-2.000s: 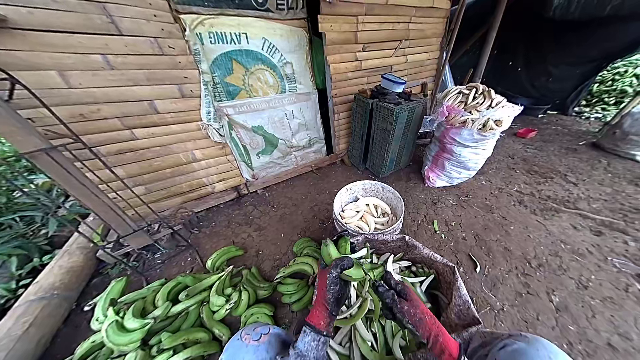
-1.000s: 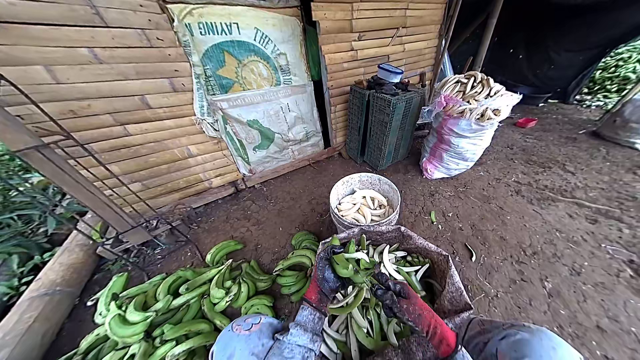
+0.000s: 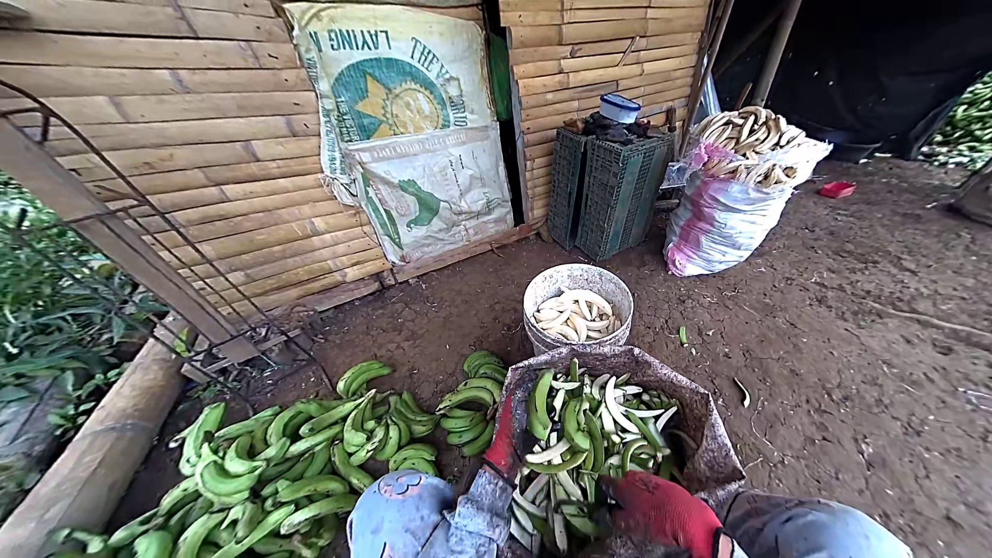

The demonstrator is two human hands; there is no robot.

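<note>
My left hand (image 3: pixel 505 438), in a red and dark glove, is at the left rim of an open, stained sack (image 3: pixel 717 442). Its fingers blend into the dark sack, beside a green plantain (image 3: pixel 540 404); whether they grip anything is unclear. My right hand (image 3: pixel 659 508), in a red glove with dark, dirty fingers, is low over the green and white peels (image 3: pixel 577 465) in the sack; its fingertips are partly hidden, and what they hold cannot be told. Just beyond the sack stands a white bucket (image 3: pixel 624 314) with peeled plantains (image 3: pixel 575 314) in it.
Green plantain bunches (image 3: pixel 294 465) lie on the soil at left, by a bamboo pole (image 3: pixel 116 434). Ahead are plastic crates (image 3: pixel 620 194) against a bamboo wall (image 3: pixel 232 155), and a full white and pink sack (image 3: pixel 721 221) of peeled plantains. A red object (image 3: pixel 837 189) lies farther right.
My hands, close together over the sack two seconds ago, are now farther apart. My right hand has moved lower and nearer to me, while my left is at the sack's left rim.
</note>
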